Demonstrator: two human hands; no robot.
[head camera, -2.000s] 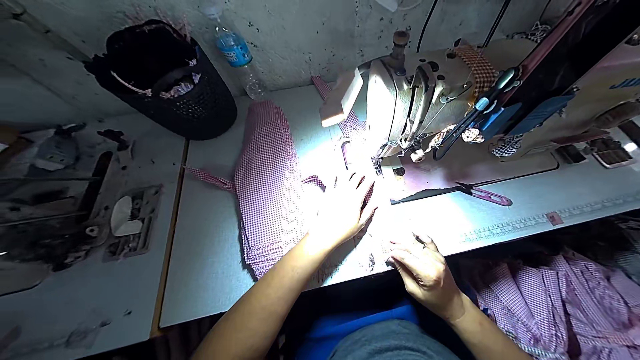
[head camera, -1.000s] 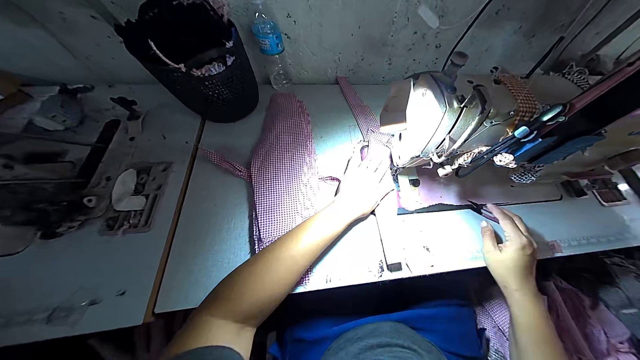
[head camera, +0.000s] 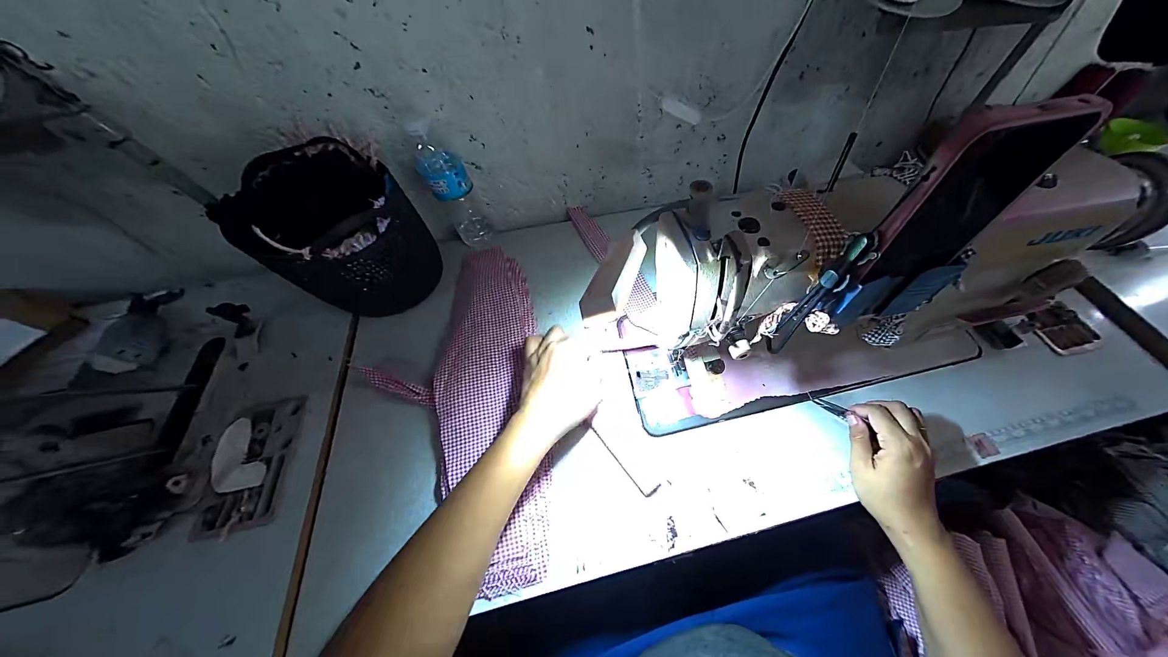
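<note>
My left hand (head camera: 558, 381) is beside the needle area of a Juki sewing machine (head camera: 721, 265), its fingers curled near the right edge of a stack of red-and-white checked fabric pieces (head camera: 484, 365); glare hides whether it grips anything. A narrow checked strip (head camera: 589, 233) lies behind the machine head. In my right hand (head camera: 890, 456), small dark thread snips (head camera: 830, 407) are held at the front edge of the machine bed, with their tips pointing left. Another checked strip (head camera: 397, 385) sticks out left of the stack.
A black basket (head camera: 383, 246) and a plastic water bottle (head camera: 449, 187) stand by the wall. A phone (head camera: 985, 182) is mounted before the machine arm. Checked fabric (head camera: 1022, 566) is heaped at the lower right. Another machine's parts (head camera: 246, 465) lie left.
My left hand has moved left, from beside the needle toward the stack. My right hand, near the front edge two seconds ago, moved right to the snips and now holds them.
</note>
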